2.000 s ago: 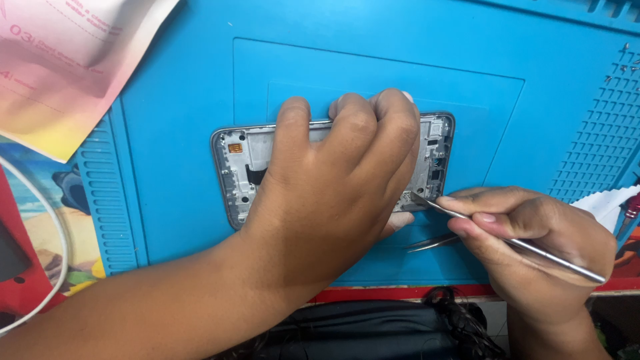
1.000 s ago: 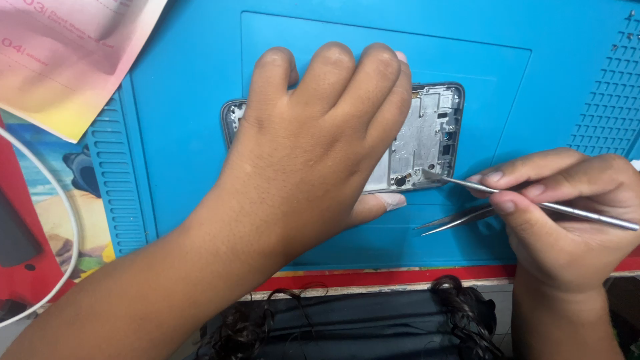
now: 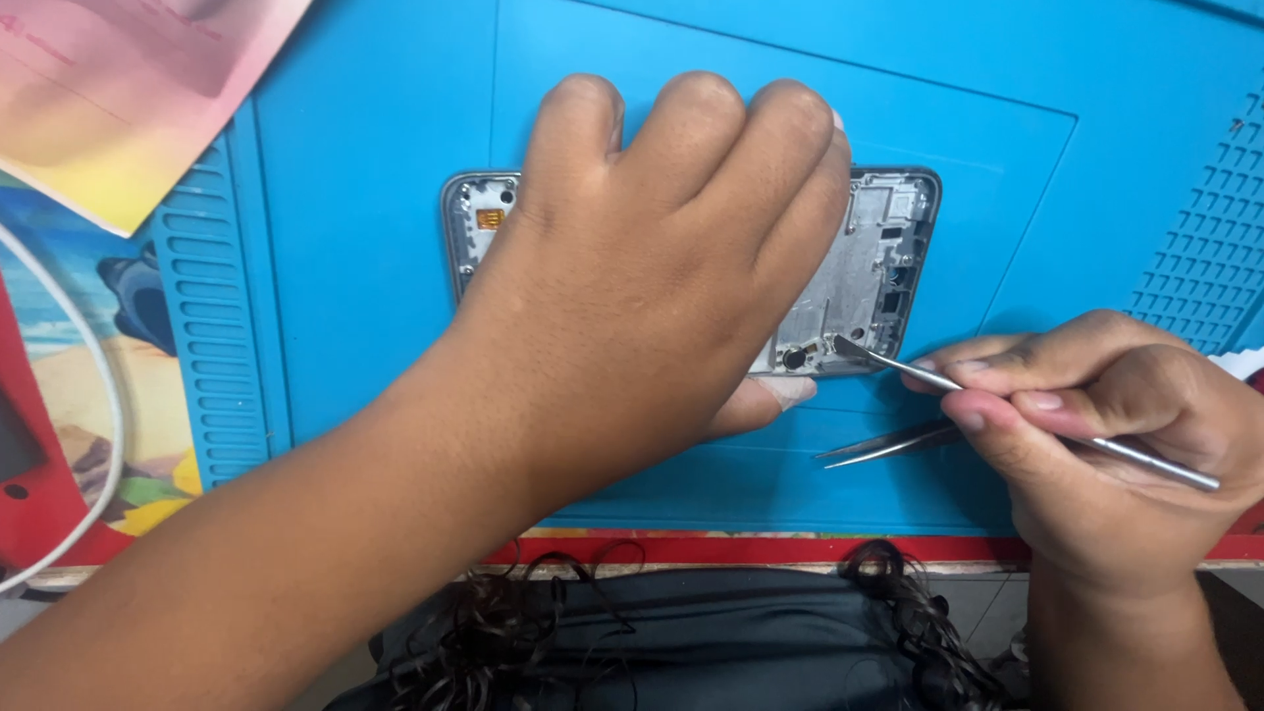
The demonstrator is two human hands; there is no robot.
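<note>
A smartphone frame (image 3: 849,267) with its inner metal side up lies on a blue silicone mat (image 3: 375,178). My left hand (image 3: 652,257) spans the frame and grips its long edges, hiding the middle part; its thumb shows at the near edge. In my right hand (image 3: 1096,415) is a thin metal pry tool (image 3: 913,371), whose flat tip touches or hovers at the frame's near right corner, beside a small round black part (image 3: 795,358). Metal tweezers (image 3: 879,449) also stick out from under my right hand, their points over the mat.
A pink and yellow printed sheet (image 3: 148,89) covers the mat's upper left corner. A white cable (image 3: 99,375) curves at the left over a colourful printed surface. Ribbed sections (image 3: 212,326) line the mat's left side, and a red table edge (image 3: 790,548) runs along the near side.
Since two seconds ago my left hand has shifted left along the phone frame, uncovering more of its right part and the round black part. The pry tool stays at the near right area.
</note>
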